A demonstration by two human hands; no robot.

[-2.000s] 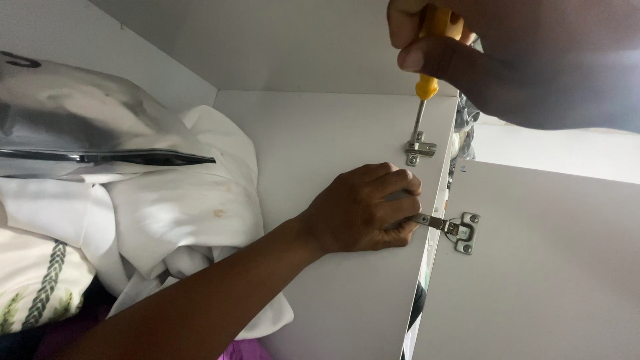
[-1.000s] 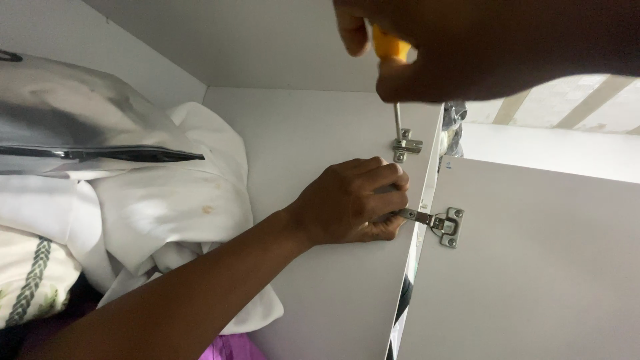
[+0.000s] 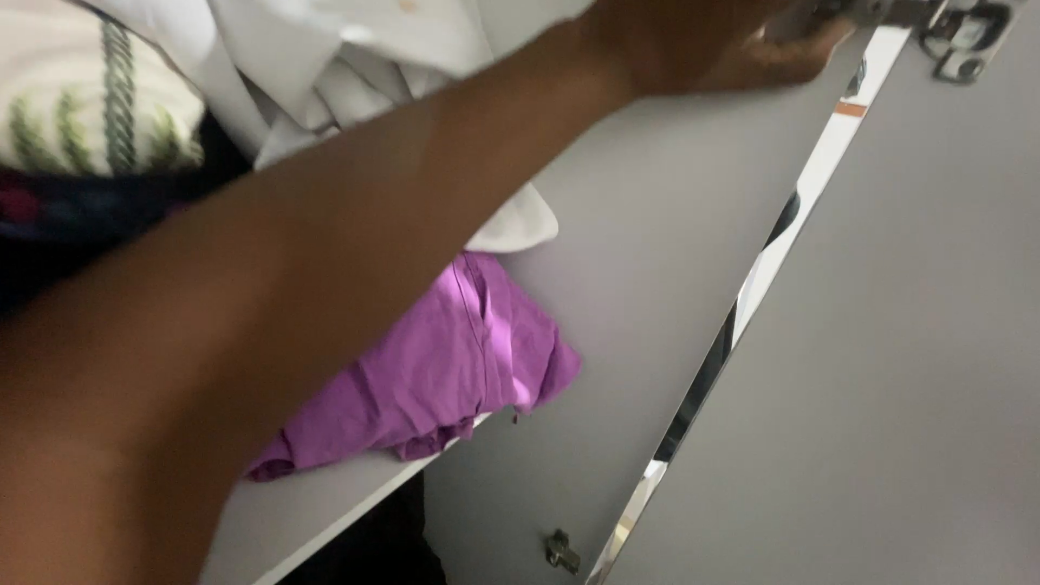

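Note:
My left hand [image 3: 731,49] is at the top edge of the view, partly cut off, its fingertips at the arm of a metal cabinet hinge [image 3: 967,36]. The hinge cup is fixed on the grey-white door panel [image 3: 894,341] at the right. Lower down, a metal hinge mounting plate [image 3: 561,552] sits on the cabinet's side panel [image 3: 650,219]. My right hand and the yellow-handled screwdriver are out of view.
Purple cloth [image 3: 439,357] lies on a shelf [image 3: 325,520] under my left forearm. White cloth [image 3: 520,221] and a cream cloth with a braided pattern [image 3: 49,89] are piled at the upper left. A narrow gap [image 3: 764,268] runs between side panel and door.
The view has swung downward, bringing the lower mounting plate into sight. My right hand and the screwdriver, seen at the upper plate before, have left the view. My left hand stays by the hinge arm.

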